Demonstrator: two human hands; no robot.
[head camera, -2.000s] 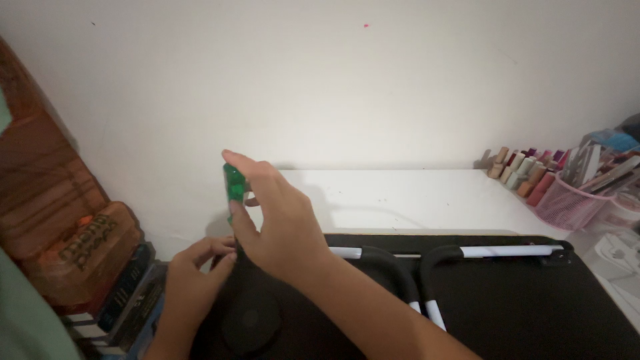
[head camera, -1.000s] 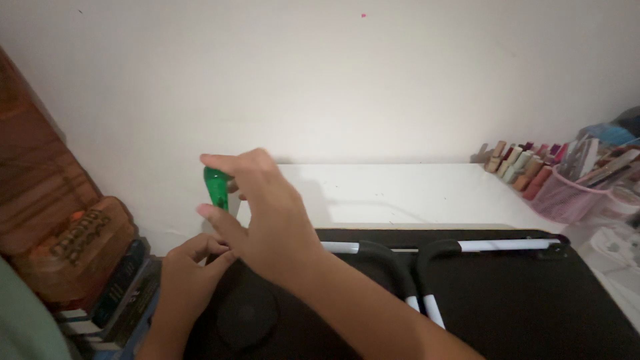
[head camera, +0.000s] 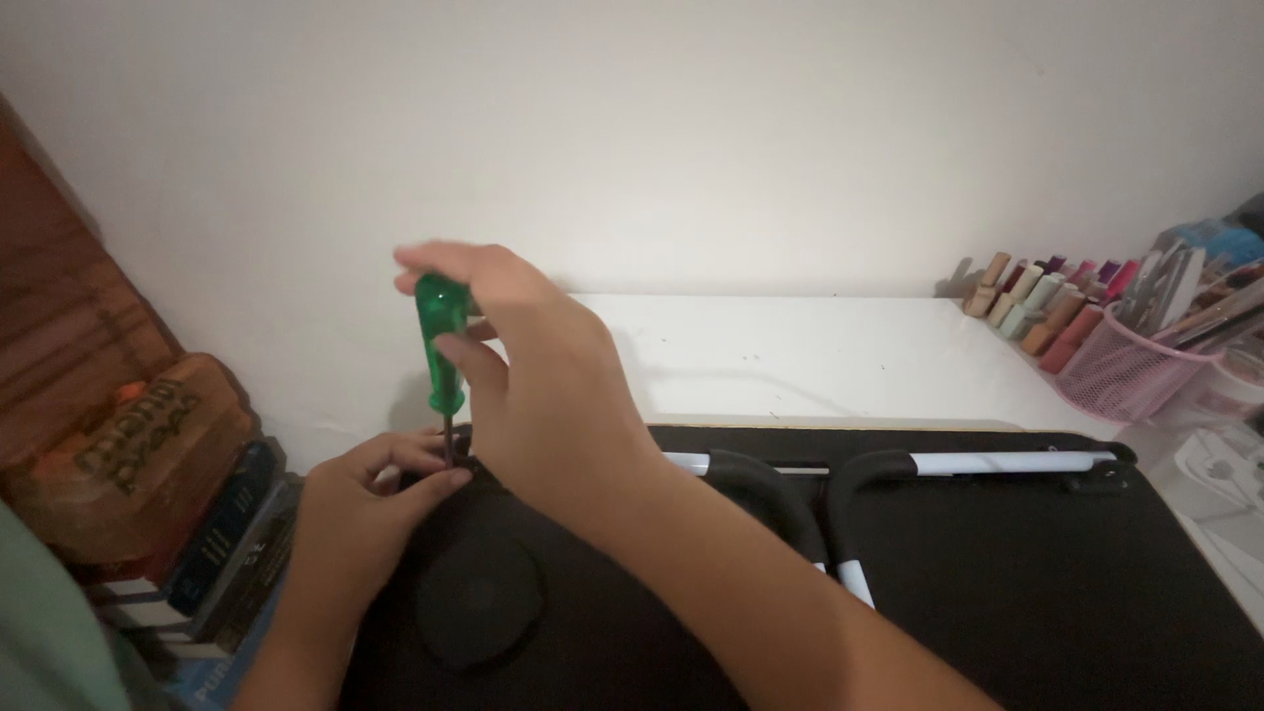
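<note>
My right hand (head camera: 553, 385) holds a screwdriver (head camera: 441, 346) by its translucent green handle, with thumb and fingers around it. The screwdriver stands nearly upright, its metal shaft pointing down. My left hand (head camera: 370, 509) pinches with thumb and index finger around the lower end of the shaft; the tip and whatever it touches are hidden. Both hands are at the far left corner of a black panel (head camera: 987, 583). Folded white tubular legs (head camera: 1007, 462) with black curved corner pieces lie on the panel. A round black disc-shaped recess or cover (head camera: 481, 602) is near my left hand.
Behind the panel is a white tabletop (head camera: 770, 346) against a pale wall. Nail polish bottles (head camera: 1037, 306) and a pink mesh holder (head camera: 1126, 365) with slim tools stand at the right. Stacked books (head camera: 217, 543) and a brown wooden block (head camera: 148, 454) are at the left.
The fingers of my right hand have shifted around the green handle, and the handle now stands more upright than one second ago. My left hand stays at the corner.
</note>
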